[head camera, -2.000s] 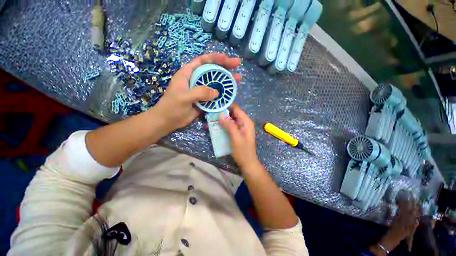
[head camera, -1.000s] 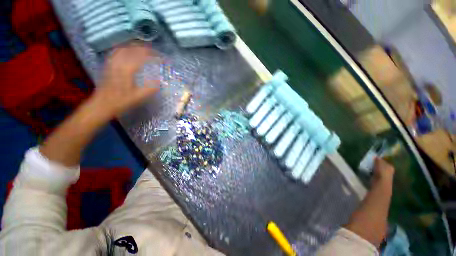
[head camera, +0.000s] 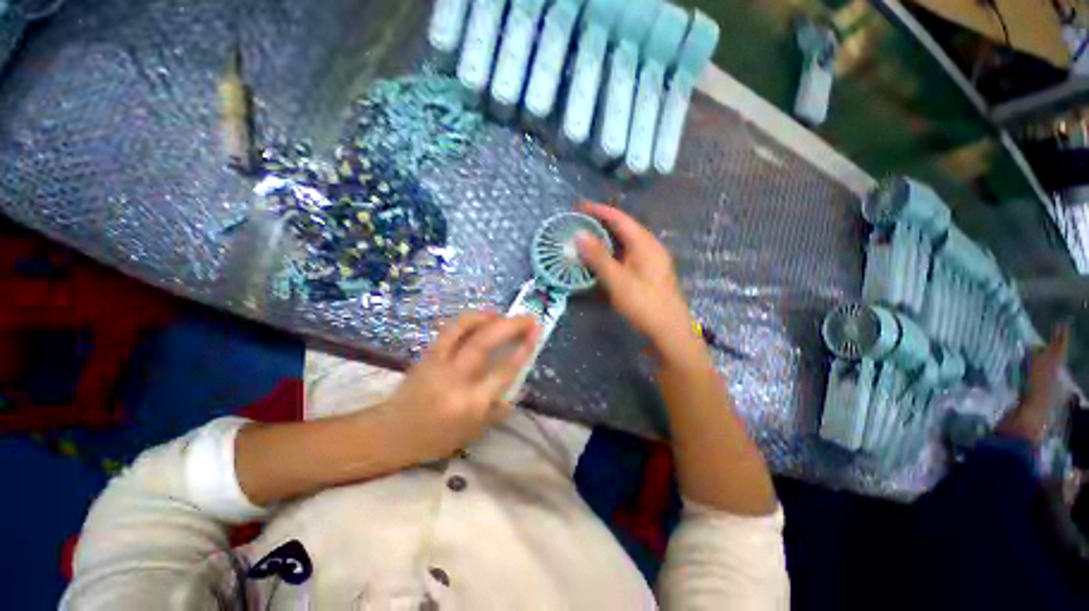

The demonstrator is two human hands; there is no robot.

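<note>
A pale blue-green handheld fan point(head camera: 566, 253) is in front of me, its round grille facing up and its handle pointing down and left. My right hand point(head camera: 639, 277) holds the fan head at its right rim. My left hand point(head camera: 472, 372) lies over the handle, fingers loosely spread; whether it grips the handle is not clear. The screwdriver point(head camera: 724, 343) lies right of my right forearm, its yellow handle mostly hidden by the forearm.
Small dark circuit boards point(head camera: 370, 227) and pale blue-green brackets point(head camera: 424, 119) lie heaped at left. A tan-handled tool point(head camera: 235, 117) lies beyond. Fans stand in a row point(head camera: 585, 84) at the far edge. Stacked fans point(head camera: 878, 388) and another person's hand point(head camera: 1041, 388) are at right. One fan point(head camera: 816, 74) lies on the green surface.
My hands were apart a second ago, one out over the green surface; now they are together at a fan. A fan now lies on that green surface. The view has swung back.
</note>
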